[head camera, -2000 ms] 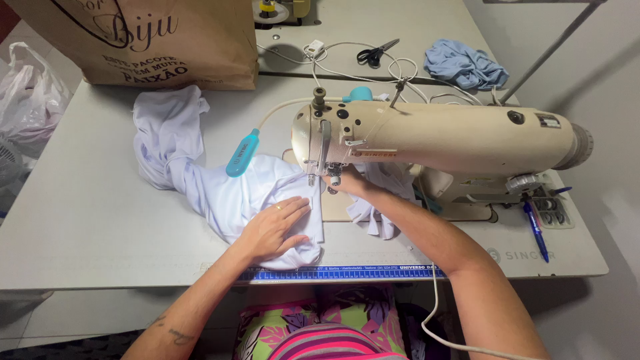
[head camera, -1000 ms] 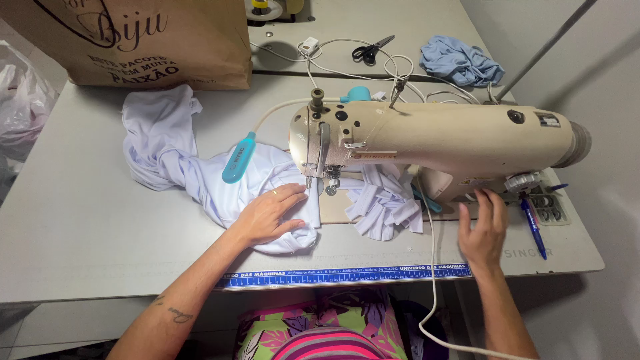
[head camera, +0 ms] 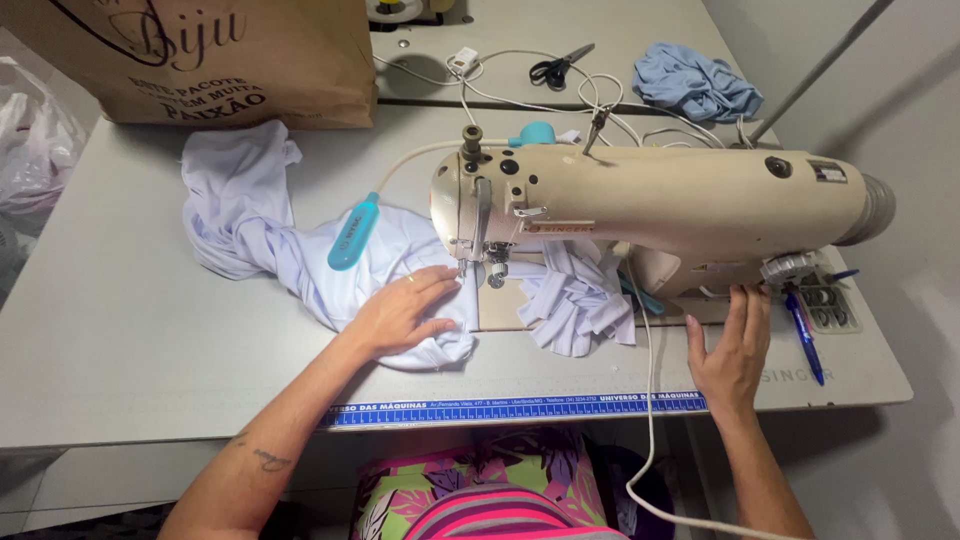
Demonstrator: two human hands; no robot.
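A beige Singer sewing machine (head camera: 675, 195) stands on the table. Pale lavender-white fabric (head camera: 247, 225) spreads to the left of the needle, and its edge lies by the presser foot (head camera: 463, 268). My left hand (head camera: 409, 311) rests flat on this fabric, just left of the foot, fingers spread. To the right of the needle lies a bunch of pale fabric strips (head camera: 577, 300), below the machine arm. My right hand (head camera: 731, 345) has its fingertips at the machine's base, near the stitch dial (head camera: 787, 268); whether they hold anything is hidden.
A turquoise lamp head (head camera: 354, 232) hangs over the fabric. Behind the machine are black-handled scissors (head camera: 555, 73), loose cables and a crumpled blue cloth (head camera: 694, 82). A paper bag (head camera: 247, 67) stands back left. At right lie a blue pen (head camera: 806, 337) and a bobbin tray (head camera: 829, 307).
My right hand has moved from beside the needle to the right end of the machine's base. The strips it partly covered now show. My left hand stays on the fabric.
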